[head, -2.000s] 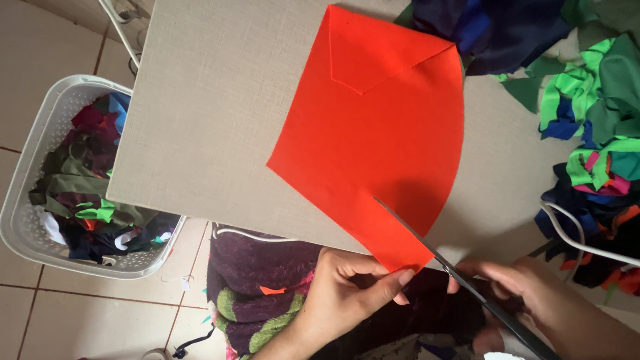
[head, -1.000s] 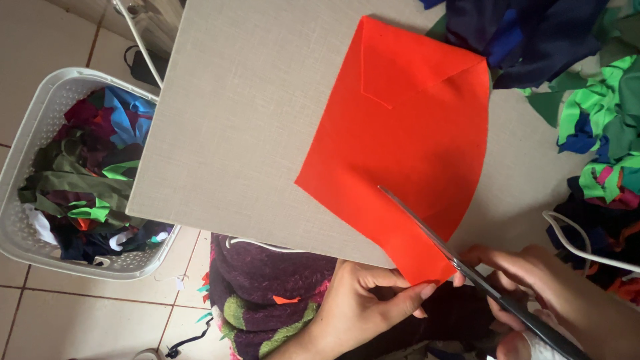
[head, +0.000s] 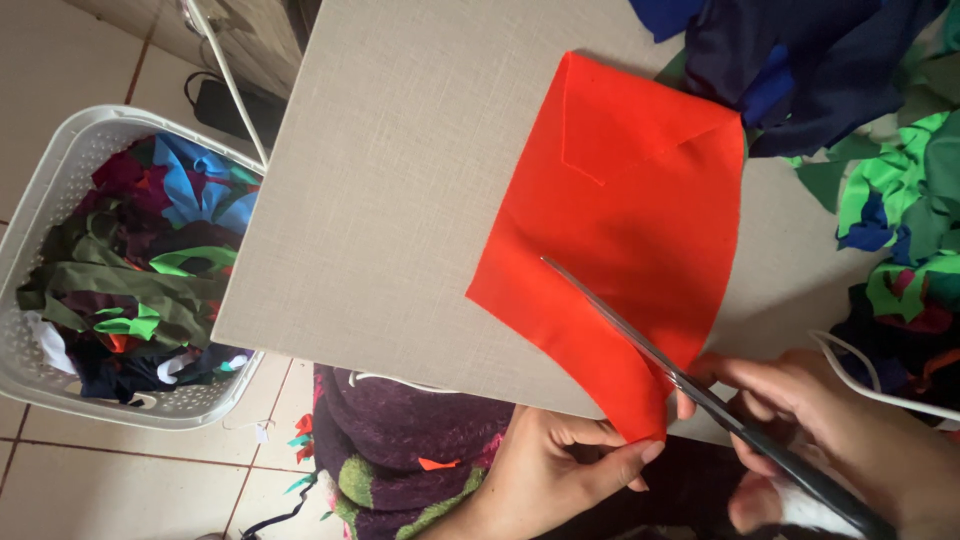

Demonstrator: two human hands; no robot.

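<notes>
A piece of red-orange fabric lies on the grey table board, its far end folded over. My left hand pinches the fabric's near corner between thumb and fingers at the board's near edge. In my right hand are long metal scissors with dark handles. Their blades lie across the fabric and point to the upper left, with the tip on its middle left part. Something white, partly hidden, sits under the handles by my right palm.
To the left, a white plastic basket of mixed fabric scraps stands on the tiled floor. Navy cloth and green scraps are heaped on the right, near a white cable. A purple patterned textile is below the board.
Both hands keep hold of the fabric corner and the scissors. The fabric's near strip now bends more beside the blades. The view has shifted somewhat, with more of the basket side showing.
</notes>
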